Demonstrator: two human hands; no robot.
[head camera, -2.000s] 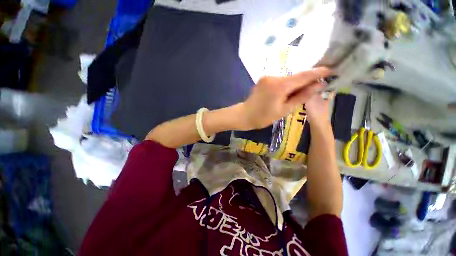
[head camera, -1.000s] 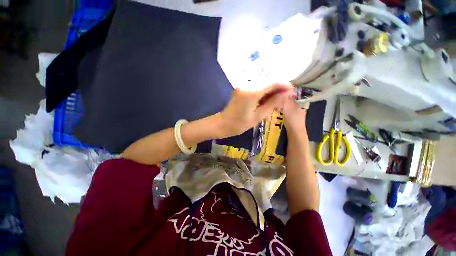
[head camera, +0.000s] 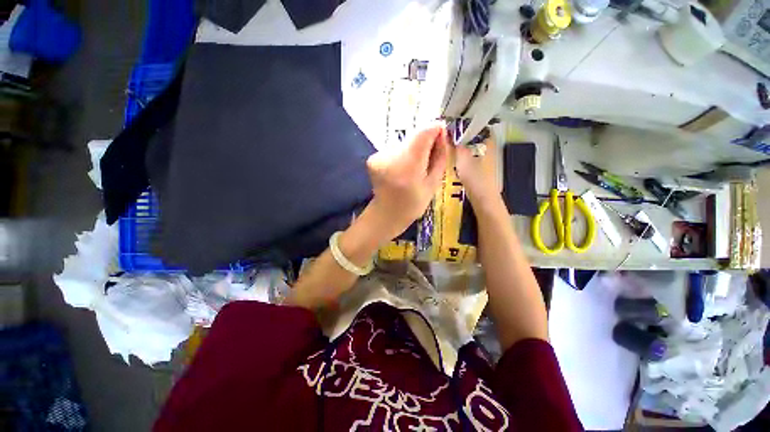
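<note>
The sewing machine (head camera: 507, 84) has its needle area at the centre of the view. My left hand (head camera: 411, 173), with fingertips pinched together, is at the needle area; what it pinches is too small to tell. My right hand (head camera: 478, 169) is just right of it, fingers partly hidden by the machine head. A large dark garment panel (head camera: 262, 143) lies flat to the left, its lower right edge near my left wrist. Yellow printed tape (head camera: 449, 221) and a shiny metal strip (head camera: 426, 224) show below my hands.
Yellow-handled shears (head camera: 563, 221) lie right of my right forearm, beside a dark rectangular pad (head camera: 520, 179). Green-handled snips (head camera: 610, 182) and a small tray (head camera: 694, 239) are farther right. A blue crate (head camera: 135, 232) is under the panel. Thread cones (head camera: 550, 20) stand at the top.
The view has shifted, and the machine head and shears now show more sharply. My left hand is more upright, with its fingertips still at the needle area. My right hand remains beside it.
</note>
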